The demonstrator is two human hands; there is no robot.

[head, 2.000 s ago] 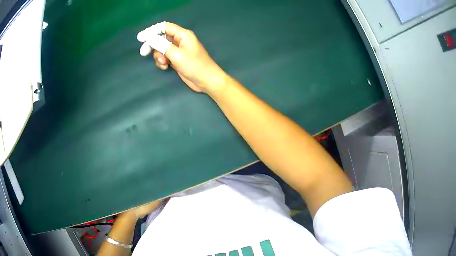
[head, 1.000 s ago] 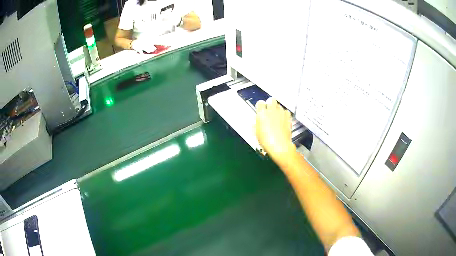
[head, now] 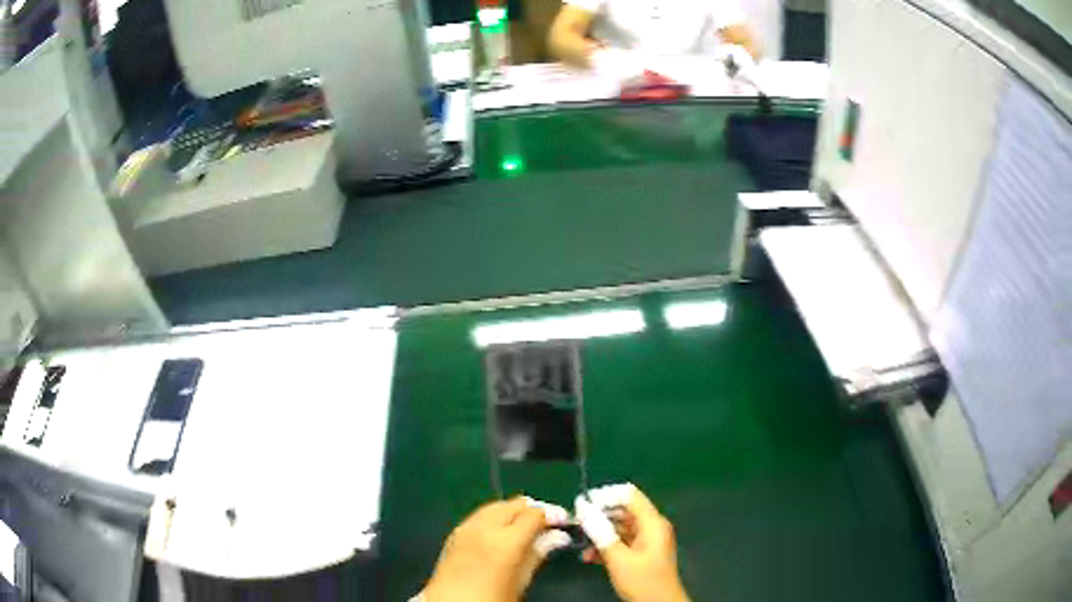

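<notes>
A phone housing (head: pixel 536 406), a thin dark rectangle with a pale-edged frame, is held upright in view above the green mat (head: pixel 705 470). My left hand (head: pixel 506 543) and my right hand (head: pixel 625 539), both with white finger cots, pinch its near end, close together. Their fingers cover that end. Two more housings lie on the wide white left belt (head: pixel 276 447); one of them (head: pixel 168 414) is dark at the top and pale lower down. The short right belt (head: pixel 846 294) shows no housing.
An open box of wires (head: pixel 247 212) and a grey casing stand at the back left. The cabinet (head: pixel 888 153) with a posted sheet is at right. Beyond, a person (head: pixel 652 35) works over a red piece (head: pixel 654 87). A dark object (head: pixel 776 151) lies behind the right belt.
My view has turned left. My right hand has left the right belt, where a dark housing lay, and my left hand has come into view. Both hands now hold a housing.
</notes>
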